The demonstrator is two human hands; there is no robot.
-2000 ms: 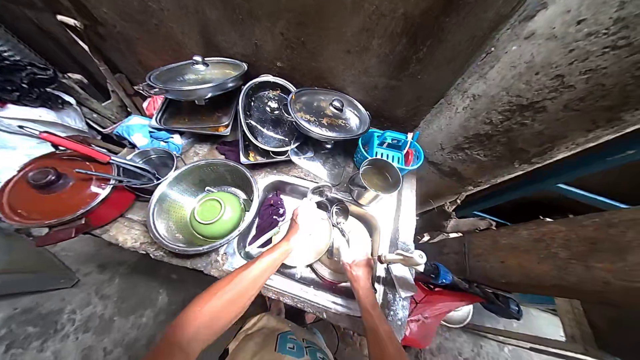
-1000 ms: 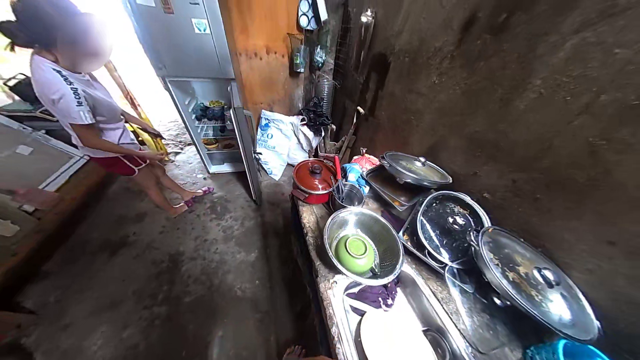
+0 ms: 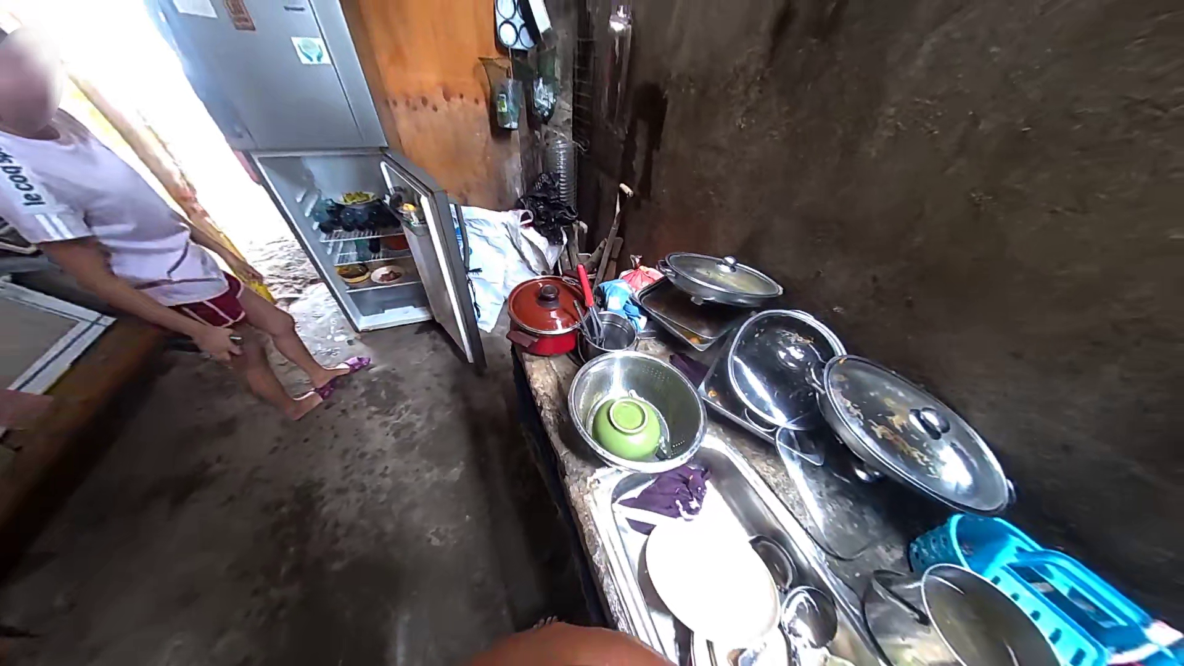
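Neither of my hands shows; only a bit of my bare arm or shoulder is at the bottom edge. A white plate (image 3: pixel 710 578) lies in the steel sink (image 3: pixel 754 481), brightly lit. Beyond it in the sink is a wet purple cloth (image 3: pixel 668 493). Metal ladles or small cups (image 3: pixel 808 615) sit to the plate's right. A steel colander (image 3: pixel 684 393) stands at the sink's far end, with a green bowl (image 3: pixel 627 427) upside down inside it. A steel pot (image 3: pixel 985 620) is at the lower right.
A blue plastic basket (image 3: pixel 1045 573), glass lids (image 3: pixel 911 430) and baking trays (image 3: pixel 694 314) line the wall side. A red lidded pot (image 3: pixel 546 319) stands at the counter's far end. At left, a person (image 3: pixel 129 213) stands near a fridge with its door (image 3: pixel 444 250) open.
The view has swung left from the sink toward the fridge and the person. My hands, at the plate two seconds ago, are out of frame.
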